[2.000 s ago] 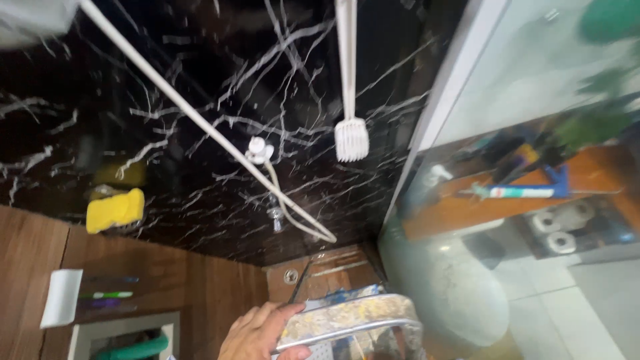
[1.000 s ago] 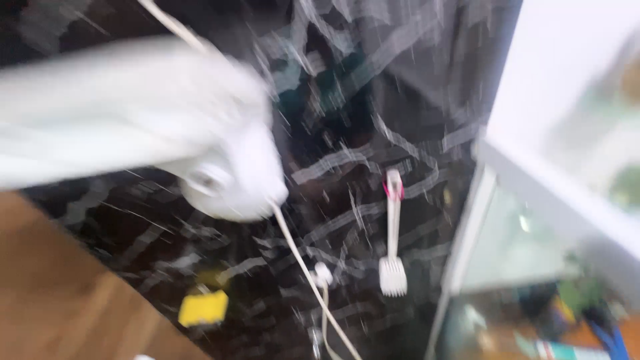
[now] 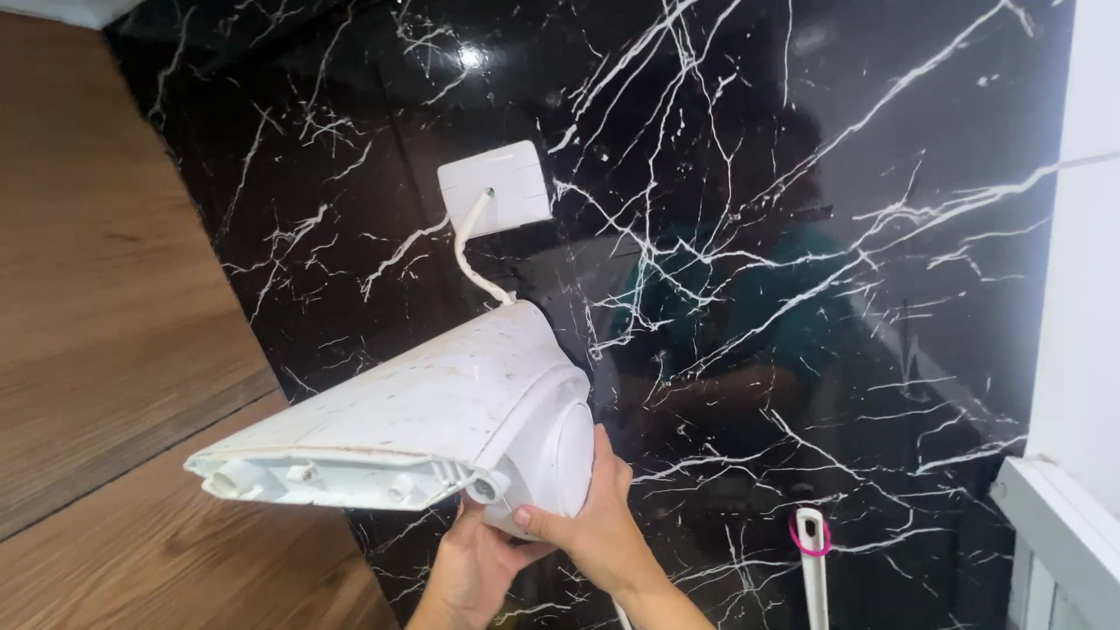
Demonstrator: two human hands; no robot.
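Observation:
A white plastic electric shower unit (image 3: 394, 394) hangs against the black marbled wall, its long flat body pointing to the lower left. Both hands grip its rounded lower end. My left hand (image 3: 477, 560) holds it from below, while my right hand (image 3: 595, 516) wraps the right side, thumb across the front. From the top of the unit a white cable (image 3: 468, 262) runs up to a white wall plate (image 3: 499, 188). Beneath the hands, part of a white hose (image 3: 621, 612) shows. What lies behind the unit is hidden.
To the lower right, a white handle (image 3: 814, 569) with a pink band hangs on the black marbled wall (image 3: 744, 306). A white frame (image 3: 1067, 525) stands at the right edge. Wood-look panels (image 3: 114, 262) fill the left side.
The view has shifted up the wall. Two seconds ago a hand was at a whitish curved handle low in view; now both hands are on the white unit.

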